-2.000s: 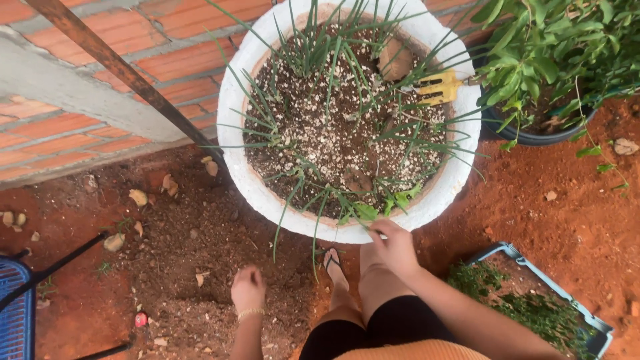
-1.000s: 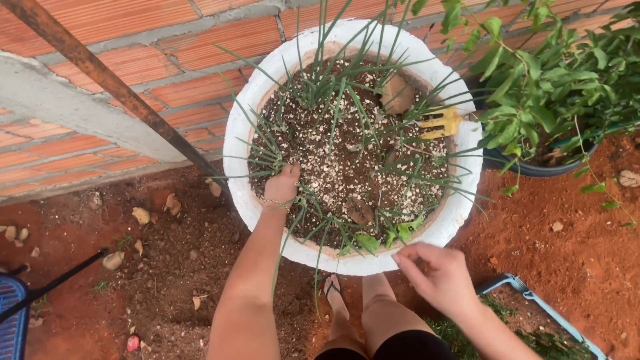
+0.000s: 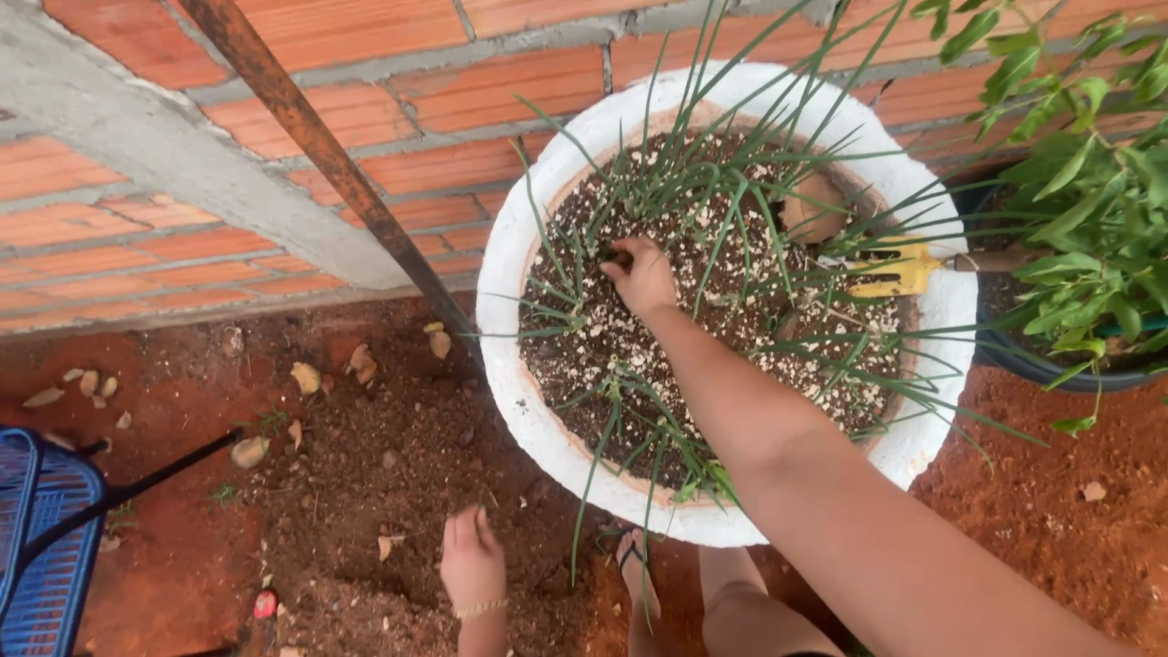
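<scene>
A round white-rimmed planter (image 3: 507, 365) holds dark soil strewn with pale granules (image 3: 675, 319) and clumps of thin green chive-like plants (image 3: 730, 178). My right hand (image 3: 643, 274) reaches into its left part, fingers curled together around a small dark clump that looks like soil, beside a plant tuft. Left of the planter's lower edge, above the ground, is my left hand (image 3: 473, 558), its fingers bent; whether it holds anything cannot be made out. A yellow hand fork (image 3: 899, 267) with a wooden handle lies across the right rim. Near it, a brown curved piece (image 3: 812, 208) rests on the soil.
Behind the planter stands a brick wall (image 3: 511, 87), with a rusty metal pole (image 3: 328, 164) leaning at the left. A leafy plant (image 3: 1095, 219) grows in a dark pot (image 3: 1031, 360) at the right. A blue slatted seat (image 3: 55, 547) with black bars is at the lower left.
My left hand, in the planter's left part a second ago, is now outside it at the lower left. My right hand has moved from the near rim into the left soil.
</scene>
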